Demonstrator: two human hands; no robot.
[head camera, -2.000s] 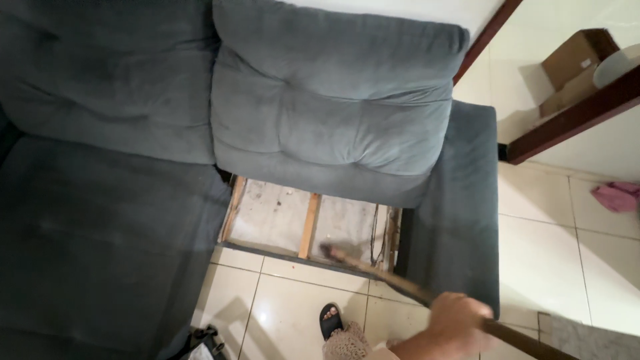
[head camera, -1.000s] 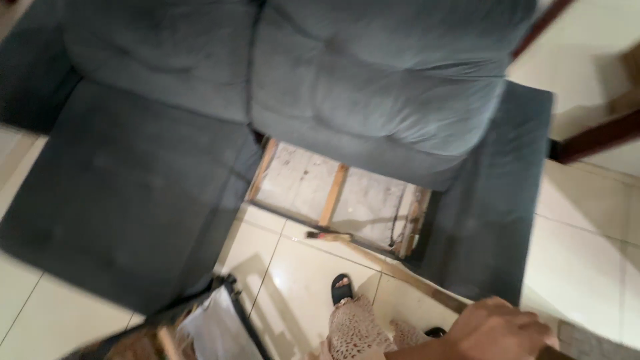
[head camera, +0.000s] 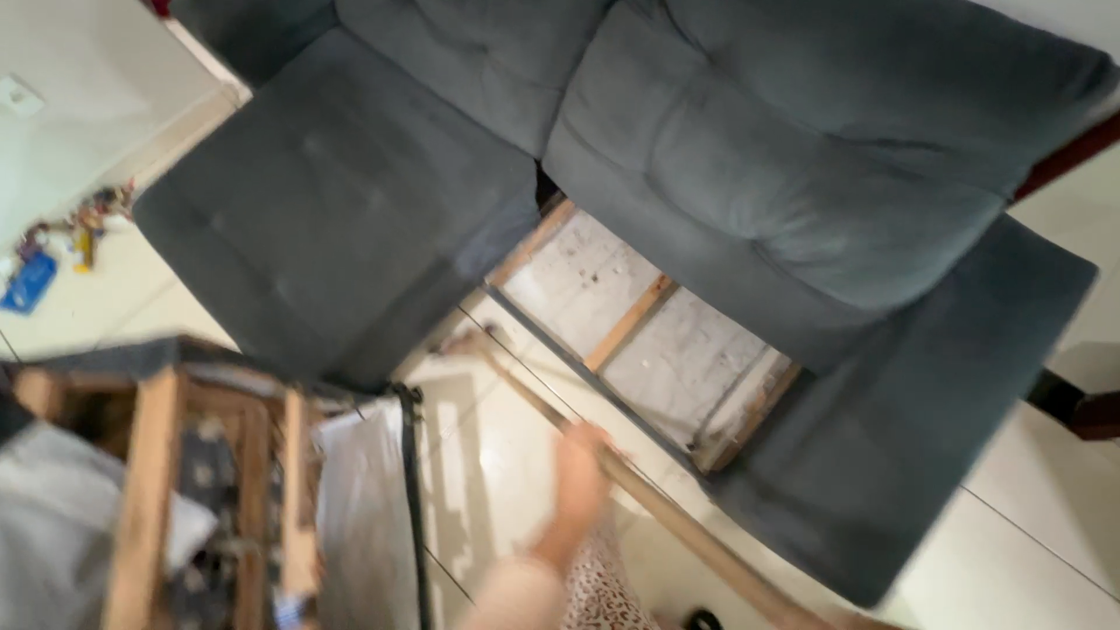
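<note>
My left hand (head camera: 582, 468) is closed around a long wooden stick (head camera: 674, 516). The stick runs from the lower right up to the left, its blurred far end low over the floor tiles near the sofa seat's corner. Beyond the hand is a grey sofa (head camera: 787, 175) with one seat section out, so its frame opening shows a wooden crosspiece (head camera: 630, 324) and dirty floor (head camera: 582, 262) with dark debris. My right hand is not seen; the stick's near end leaves the view at the bottom right.
An upturned sofa section with wooden slats (head camera: 144, 499) and pale lining fills the lower left. A blue object (head camera: 29, 282) and small scattered items lie by the wall at far left. The sofa's armrest (head camera: 910, 420) stands at right. Patterned clothing and a dark sandal show at the bottom.
The stick's far end has moved from inside the frame opening to the tiles in front of it, toward the left. The view has swung left, showing more of the upturned section.
</note>
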